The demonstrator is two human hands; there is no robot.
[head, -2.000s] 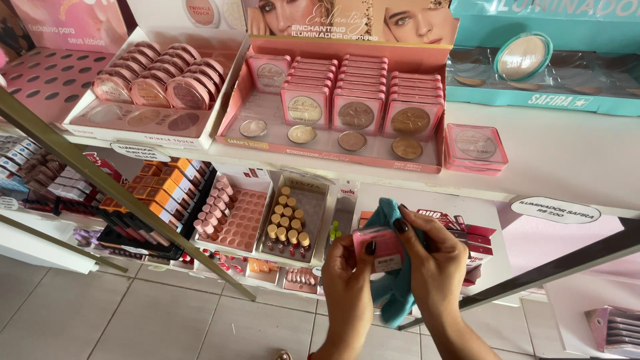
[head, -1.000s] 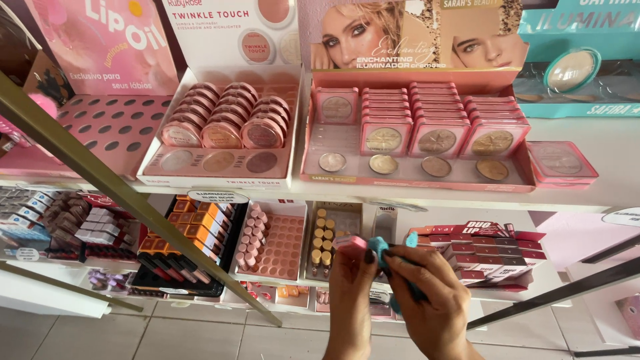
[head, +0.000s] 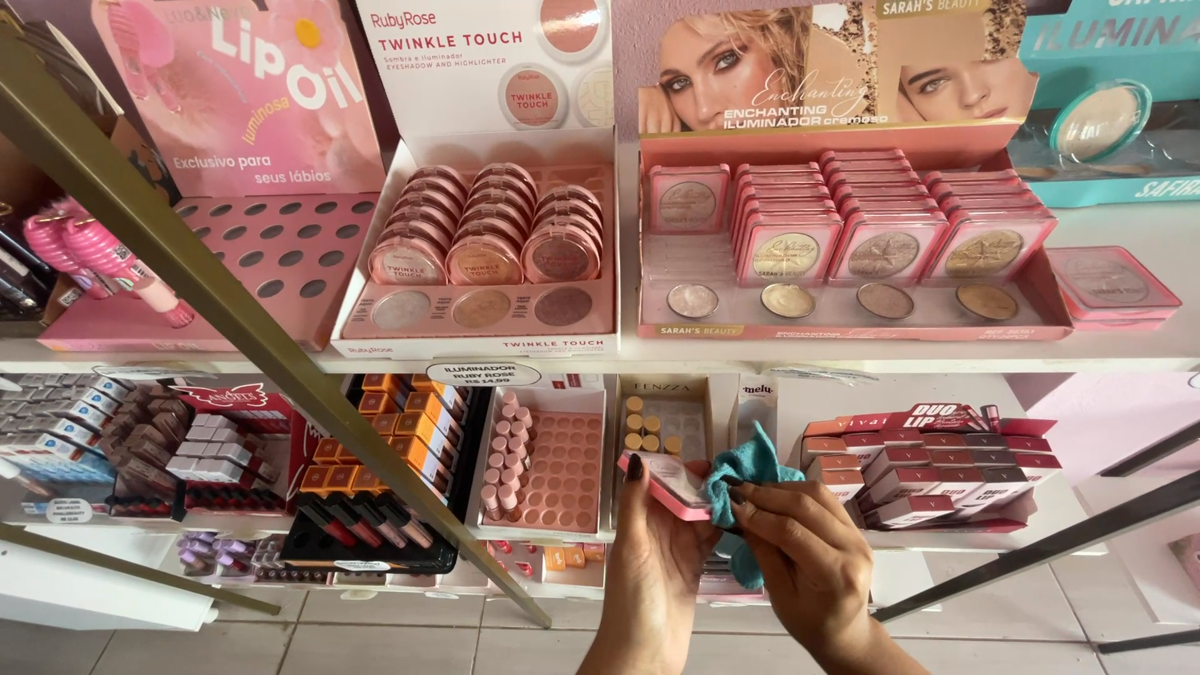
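Observation:
My left hand [head: 656, 553] holds a pink square highlighter compact [head: 670, 483] with a clear lid, tilted in front of the lower shelf. A teal cloth [head: 750, 469] is pinched in my right hand [head: 802, 553] and touches the compact's right side. Above them on the upper shelf, a pink display box [head: 853, 323] bears rows of like compacts [head: 886, 244], with round samples along its front. A small stack of pink compacts [head: 1111, 286] lies to the right of that box.
Left of it stand a white display of round compacts [head: 483, 225] and a pink tray with holes [head: 272, 244]. A gold metal bar [head: 281, 337] crosses the left side diagonally. Lip product boxes [head: 937, 469] fill part of the lower shelf. A dark bar [head: 1041, 544] slants at lower right.
The view has shifted left over the shelves. Both hands still hold the compact and cloth; the compact is turned differently, and the cloth sits bunched at its right side.

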